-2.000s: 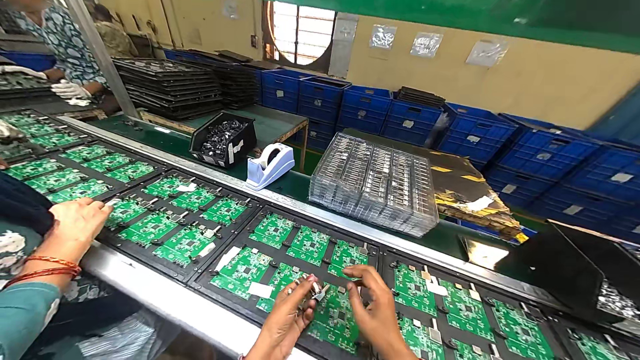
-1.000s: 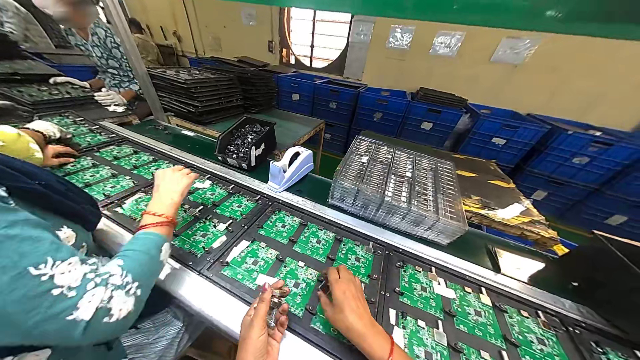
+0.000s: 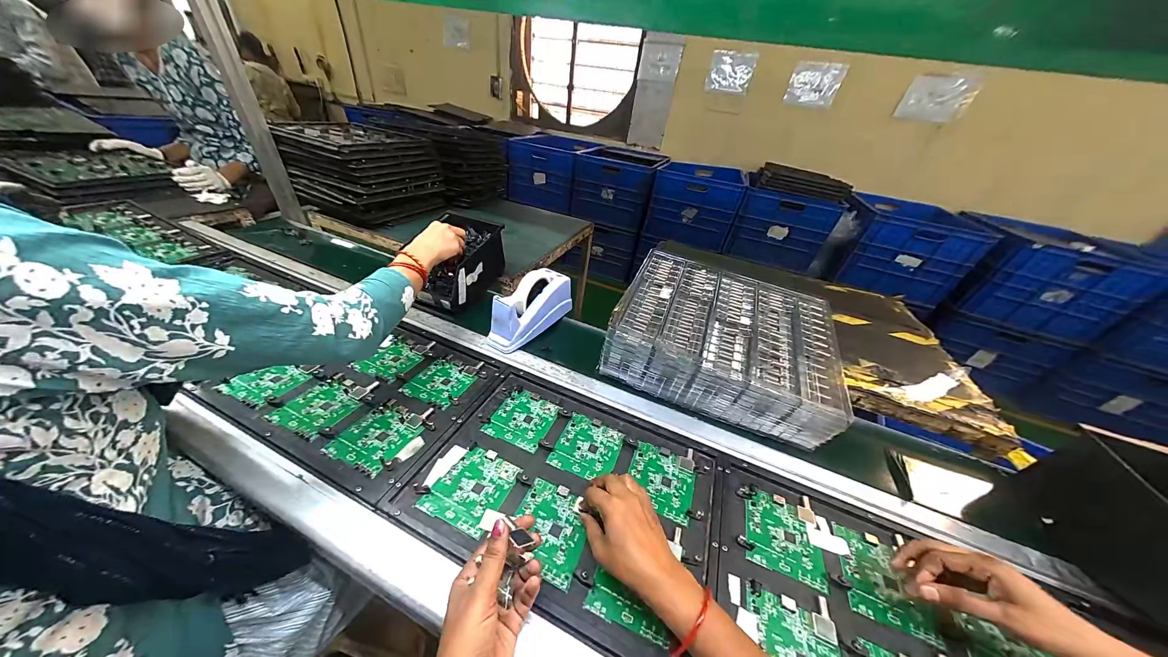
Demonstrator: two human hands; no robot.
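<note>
My left hand (image 3: 493, 584), palm up at the bottom centre, holds several small metal-cased components (image 3: 520, 538) in its fingers. My right hand (image 3: 625, 529), with a red thread at the wrist, reaches over a black tray (image 3: 721, 520) of green circuit boards. Its fingertips are at the right edge of a green circuit board (image 3: 552, 525); whether they pinch a small part cannot be seen. Further green boards (image 3: 522, 420) lie in rows around it, some with white tape pieces (image 3: 444, 465) on them.
A co-worker's hand (image 3: 433, 248) is in a black bin (image 3: 479, 265) of small parts. Another person's hand (image 3: 958, 579) is over the boards at right. A tape dispenser (image 3: 529, 310) and stacked clear plastic trays (image 3: 730, 347) stand beyond the metal rail (image 3: 584, 365). Blue crates (image 3: 693, 214) line the wall.
The co-worker at left has moved a hand from over the boards into the black bin. Another person's hand has come into view at right. My right hand stays over the same tray.
</note>
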